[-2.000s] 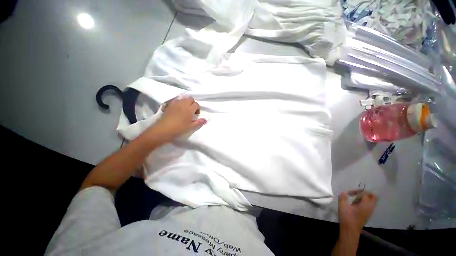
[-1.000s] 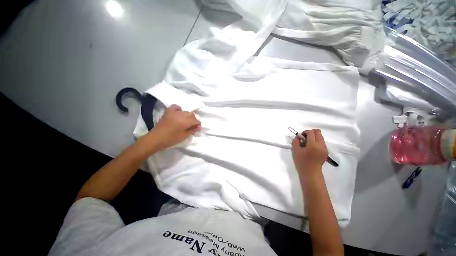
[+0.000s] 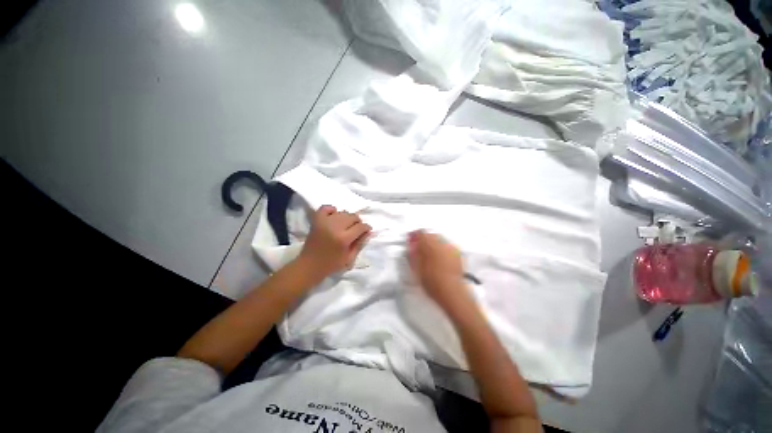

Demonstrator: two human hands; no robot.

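Note:
A white shirt (image 3: 525,220) lies on the table with its collar to the left, on a black hanger (image 3: 242,188) whose curved hook sticks out beyond the collar. My left hand (image 3: 335,240) pinches the shirt's front just below the collar. My right hand (image 3: 435,264) is over the front placket to the right of my left hand, slightly blurred. It holds a slim dark tool (image 3: 472,278), whose dark end shows behind the hand. The tool's tip is hidden or too blurred to see.
A bottle with pink-red content (image 3: 677,274) stands or lies at the right, with small white pieces (image 3: 669,232) above it and a dark blue marker or snips (image 3: 668,325) below. Shiny clear bags (image 3: 686,156), a pile of white strips (image 3: 703,63) and more white garments (image 3: 550,51) lie beyond.
My right hand has come from the table's right edge with the tool, across the shirt, close to my left hand. My left hand remains below the collar. The camera view has shifted.

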